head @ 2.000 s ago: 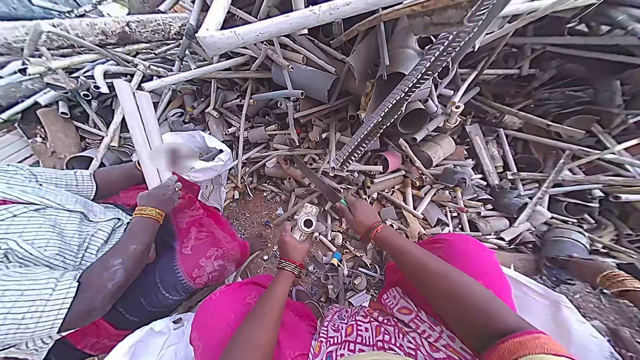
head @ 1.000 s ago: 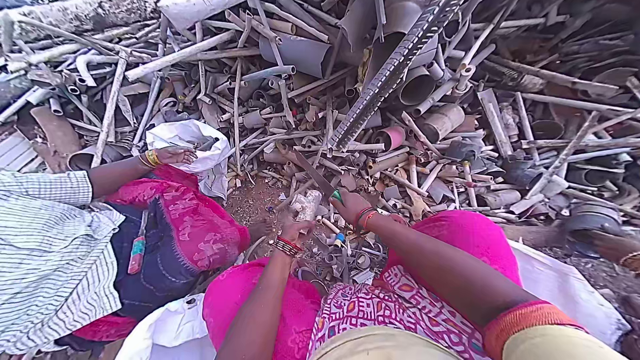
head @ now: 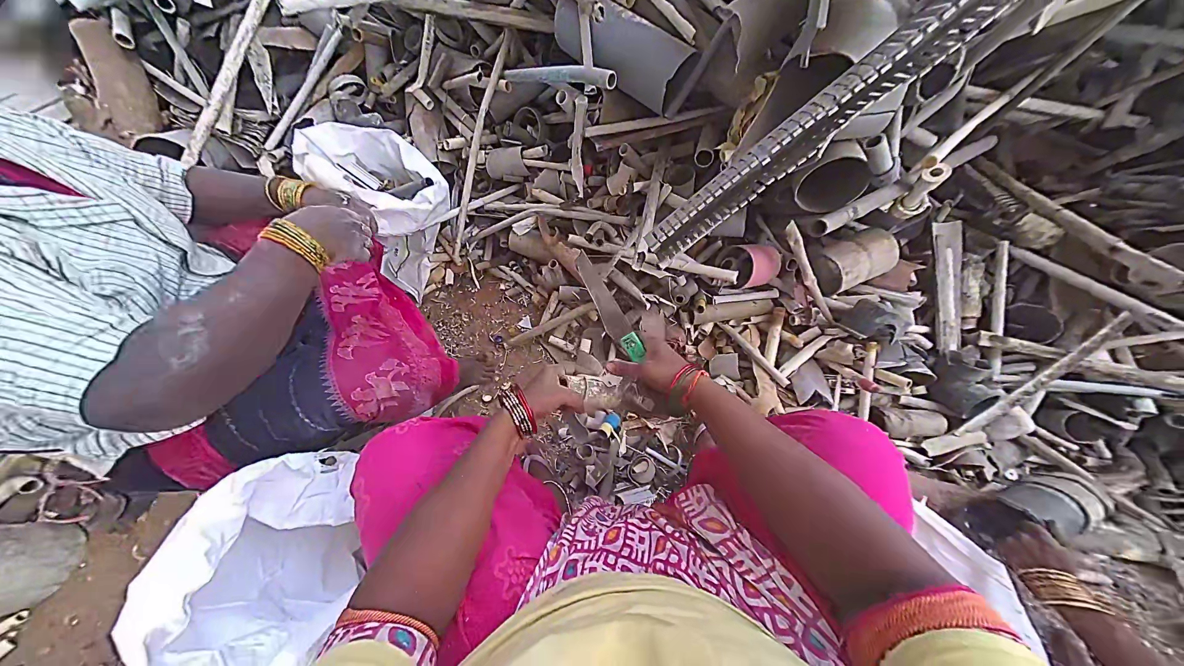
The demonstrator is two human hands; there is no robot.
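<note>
My right hand is closed around the green handle of a long flat blade, which may be a saw or a knife and points up and to the left. Just left of it, my left hand grips a pale pipe fitting, partly hidden by the fingers and blurred. Some fingers of my right hand are at the fitting's right end. Both hands are above the scrap-strewn ground between my knees.
A large heap of plastic pipe pieces spreads ahead and right, with a slotted strip slanting across it. At left a co-worker's hands are beside a white sack. Another white sack lies by my left knee. At lower right is another person's forearm.
The co-worker's two hands have come together by the white sack; two seconds ago they held long pale strips. My right hand has moved in against the fitting. The view has shifted.
</note>
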